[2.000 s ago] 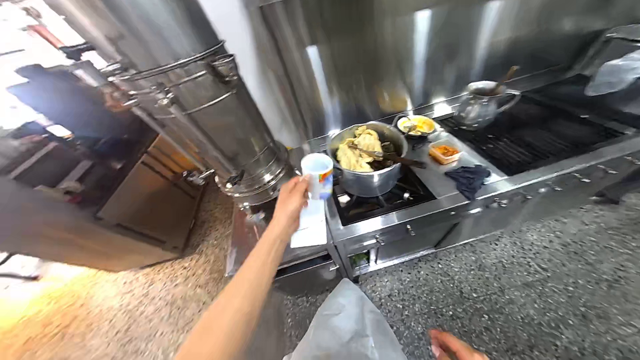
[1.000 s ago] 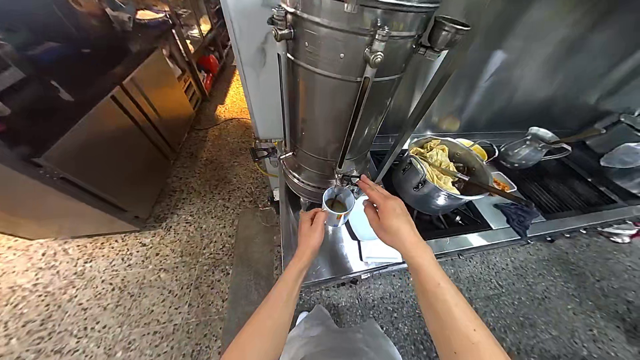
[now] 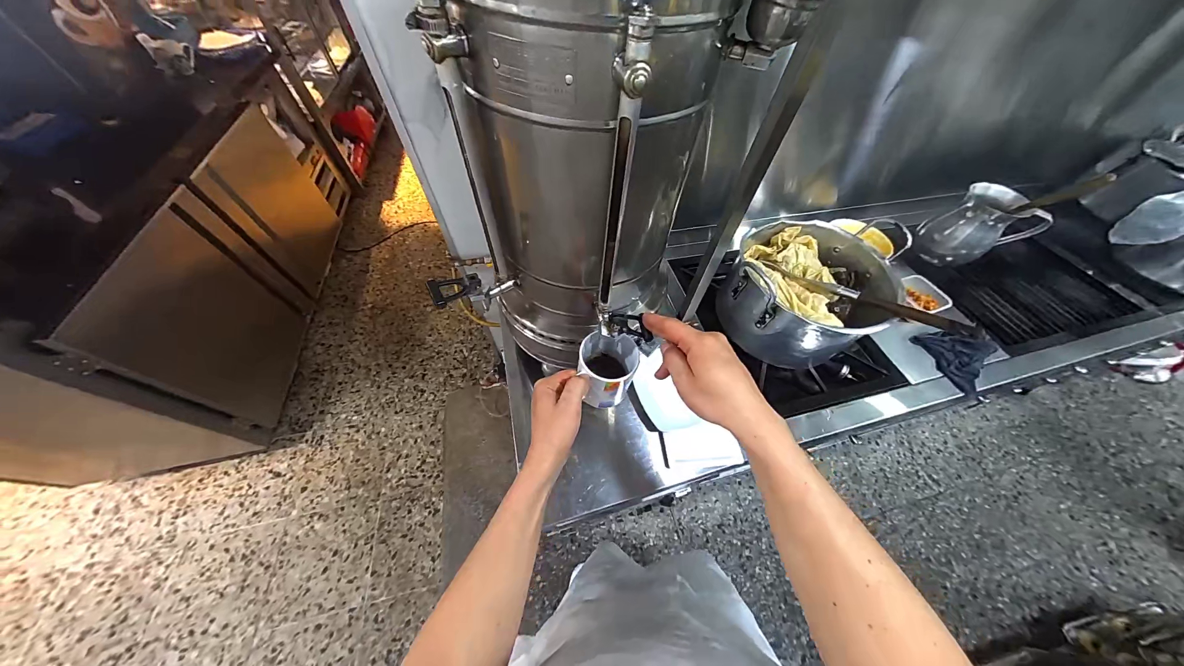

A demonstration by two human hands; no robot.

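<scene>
My left hand [image 3: 558, 407] holds a white mug [image 3: 606, 393] by its left side, upright under the spout of a tall stainless steel urn [image 3: 564, 185]. Dark liquid stands inside the mug. At the black tap handle [image 3: 631, 326], just right of the mug's rim, my right hand [image 3: 698, 370] has its index finger stretched out and touching it. The other fingers of that hand are loosely bent and hold nothing. Below the mug is a steel counter [image 3: 592, 467], with white sheets [image 3: 689, 435] beside it.
Right of the urn, a large metal pot [image 3: 786, 338] holds yellowish cloth and a wooden-handled utensil. Beyond stand a yellow-filled bowl [image 3: 869, 239], a small tray of orange food [image 3: 923, 296], a dark cloth [image 3: 955, 359] and a metal pitcher [image 3: 976, 227]. Steel cabinets [image 3: 203, 305] stand at left.
The mug was first held out near the pot, then brought under the urn's tap. Its dark liquid looks higher than one second ago. My right hand has come to the tap. The view has swung left.
</scene>
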